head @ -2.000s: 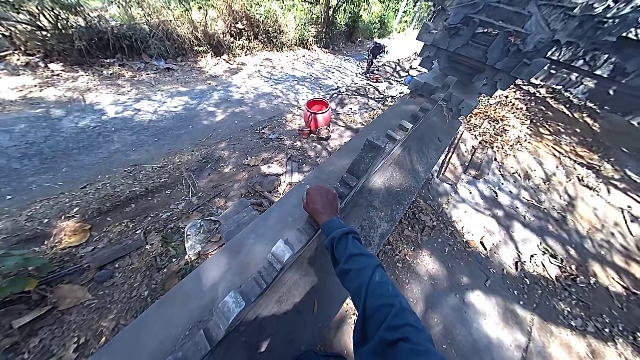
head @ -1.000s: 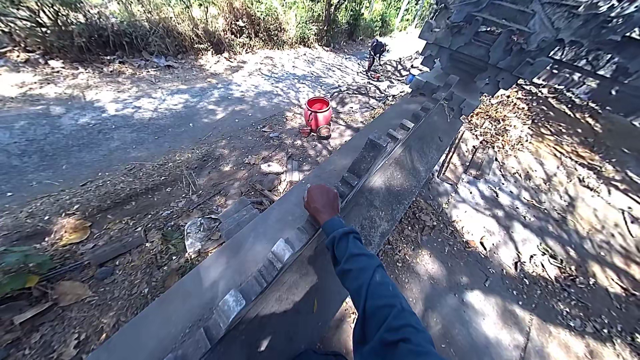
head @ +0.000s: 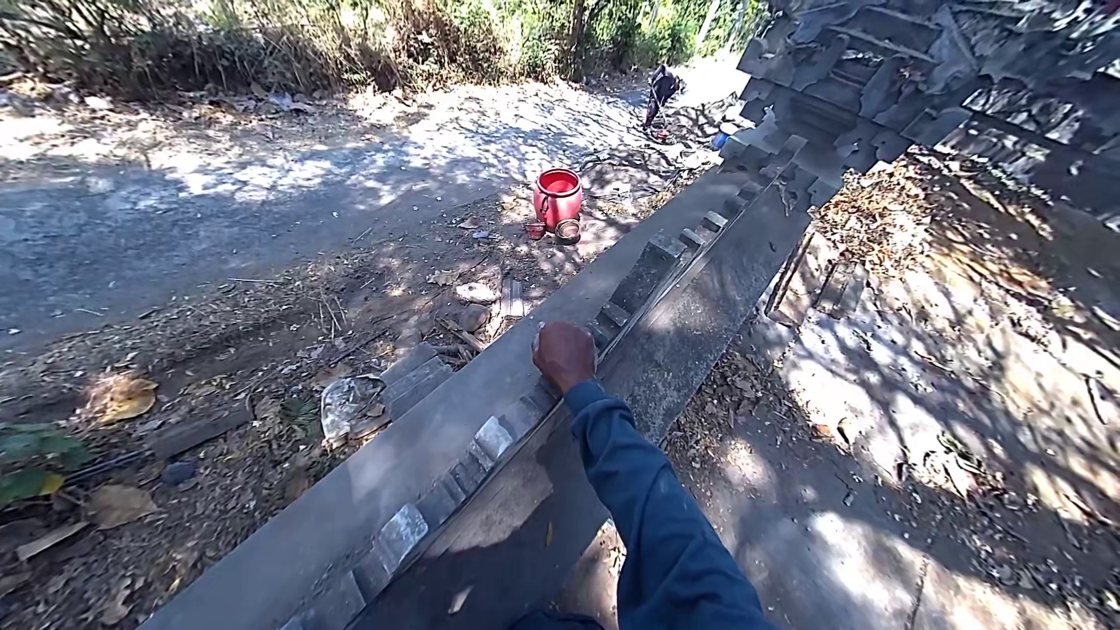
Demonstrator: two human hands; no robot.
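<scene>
My right hand (head: 564, 354), in a dark blue sleeve, is on a long grey ledge (head: 341, 507) that runs diagonally across the view. Its fingers look curled, and its underside is hidden, so whether it grips anything cannot be told. A row of small grey blocks lies along the ledge on both sides of the hand. Nearer to me are a pale block (head: 494, 437) and another pale block (head: 402, 532); beyond the hand is a larger dark block (head: 647, 271). My left hand is out of view.
Left of the ledge, a red plastic barrel (head: 558, 206) stands on the ground beside small containers, near a crumpled clear plastic bag (head: 350, 407). A person (head: 662, 92) is far off by the path. Stacked grey sheets or tiles (head: 875, 79) rise at the upper right.
</scene>
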